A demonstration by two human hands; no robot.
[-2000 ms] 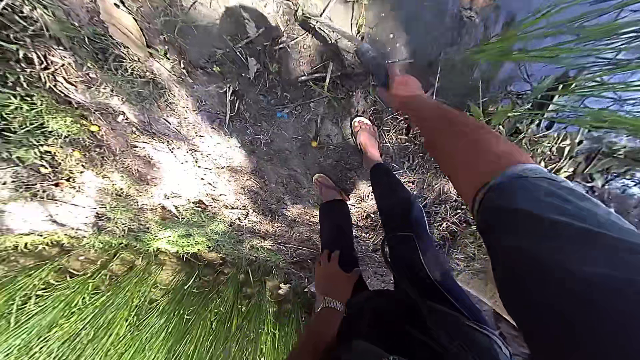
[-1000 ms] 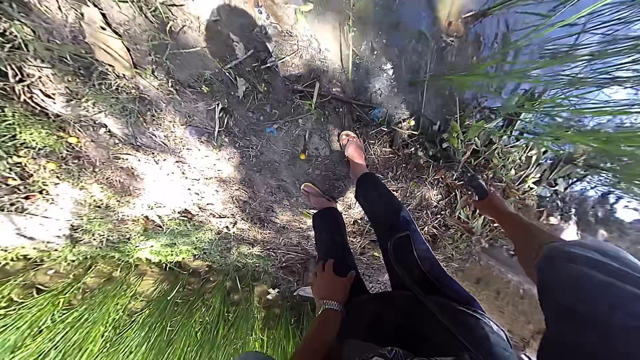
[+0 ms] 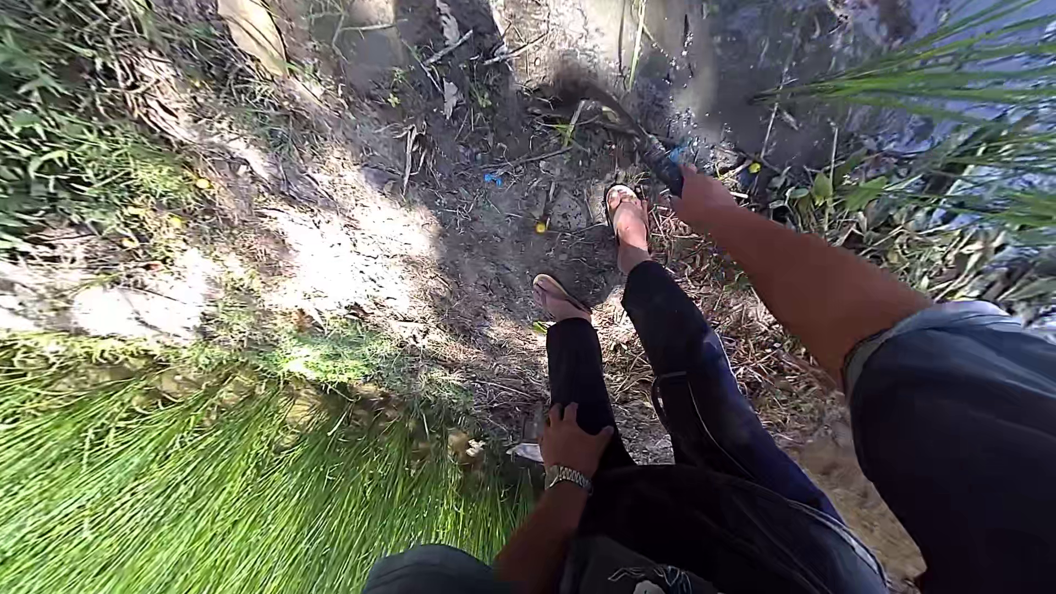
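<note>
My right hand [image 3: 701, 198] is closed around the dark handle [image 3: 662, 163] of a tool that reaches up and left over the muddy ground. The tool's far end [image 3: 577, 87] is blurred, so its kind cannot be told. On the dark trouser leg [image 3: 577, 363], near the knee, rests my left hand [image 3: 575, 441], fingers spread, a metal-band watch [image 3: 569, 476] at its wrist. Both feet wear flip-flops; one foot [image 3: 629, 216] is close to the tool's handle, the other foot [image 3: 561, 297] is lower and to the left.
Long green grass [image 3: 206, 487] fills the lower left. Water [image 3: 932, 49] with overhanging blades lies at the upper right. Dry twigs and leaf litter surround the feet. A blue scrap [image 3: 493, 179] and a small yellow thing [image 3: 541, 226] lie on the soil [image 3: 495, 247].
From one second ago, my right hand has moved up and left, from low at the right to beside the forward foot. My left hand has stayed on the leg.
</note>
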